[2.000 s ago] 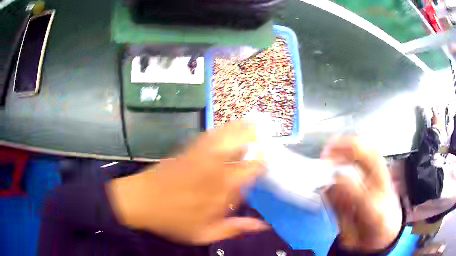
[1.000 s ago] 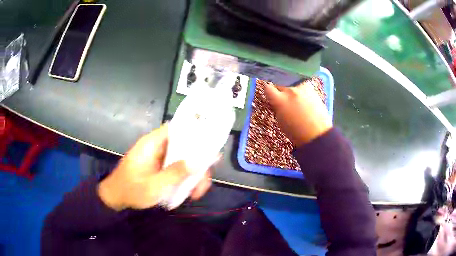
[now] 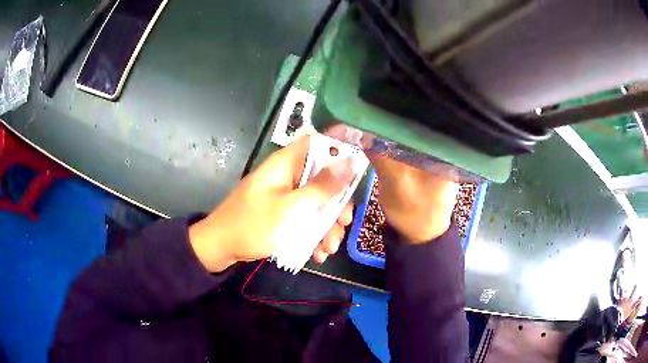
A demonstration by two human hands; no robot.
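Observation:
My left hand grips a white leaf stack. The stack's upper end has a dark hole and lies at the front of the green press; its lower end is fanned into jagged tips. My right hand is partly under the press head, over the blue parts tray; its fingertips are hidden, so I cannot tell whether it holds anything. Small copper-brown rivets fill the tray. A white die plate with dark fittings shows left of the stack.
A smartphone, a dark rod and a clear packet lie at the left. Black cables cross the press. A red cord hangs at my lap. A red stool stands lower left. Another person's hand shows far right.
The view has turned and shifted. The stack was in both hands first, then in my left hand alone. My right hand has moved from the open tray to further under the press head.

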